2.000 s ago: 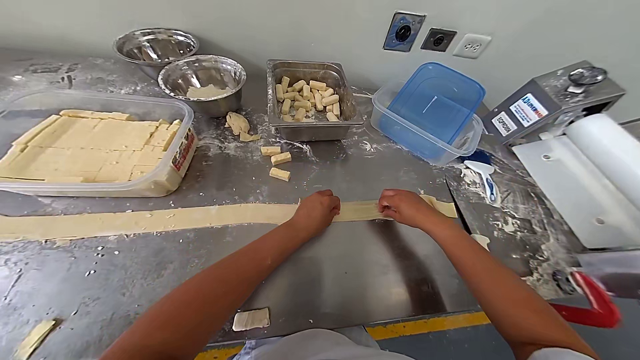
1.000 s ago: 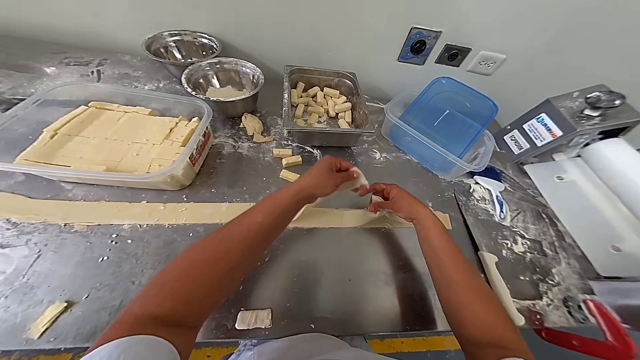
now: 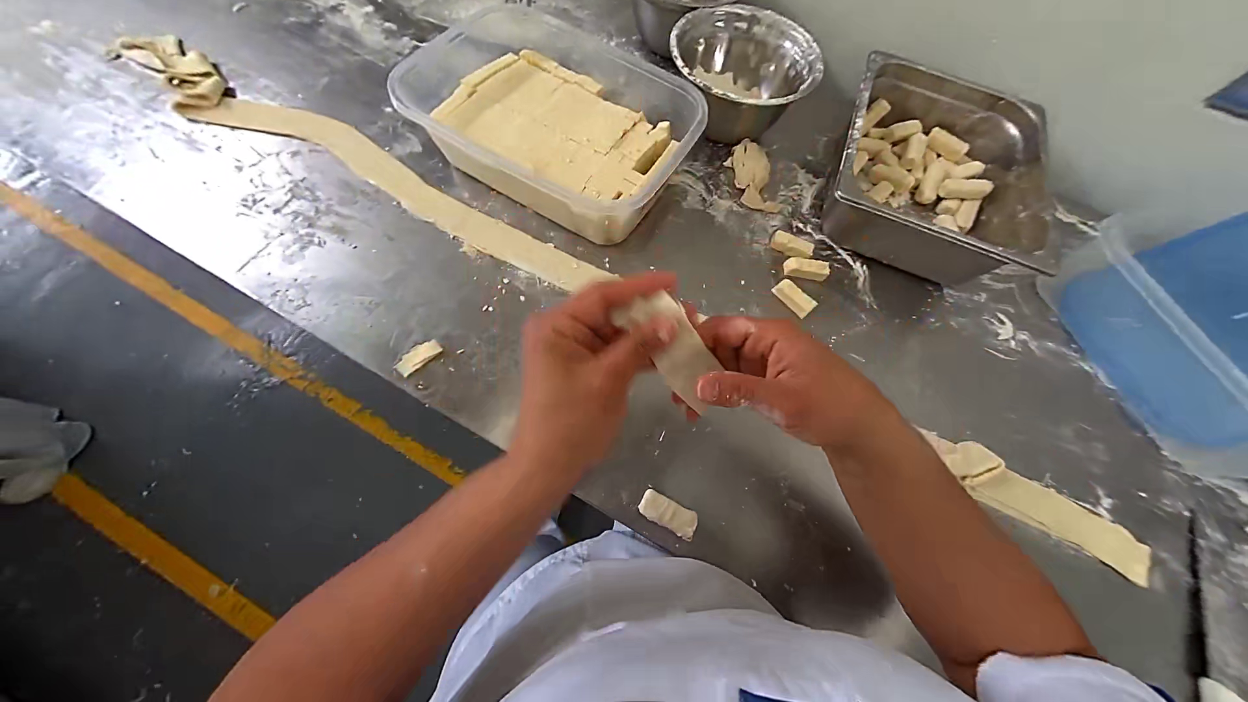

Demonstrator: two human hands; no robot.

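My left hand (image 3: 595,361) and my right hand (image 3: 780,375) pinch a short piece of pale dough strip (image 3: 684,356) between them, raised above the steel table. The long flat dough strip (image 3: 487,237) runs from the upper left down to my hands. A separate, partly folded length of dough (image 3: 1063,517) lies beyond my right forearm. Near the table's front edge sits a small pale dough-like piece (image 3: 668,514). Several small pale sticks (image 3: 805,269) lie on the table beside a steel pan (image 3: 936,244) that holds more of them.
A clear plastic tub (image 3: 609,219) holds a cut pale slab. Behind it stand steel bowls (image 3: 746,117). A dough scrap (image 3: 751,174) lies near the pan, crumpled dough (image 3: 180,73) at the far left. Blue plastic container (image 3: 1160,331) is at right; yellow-lined floor lies below the table edge.
The view has swung left. My hands, low on the strip two seconds ago, now hold a short piece up in the air. The strip near the right has parted from the long one.
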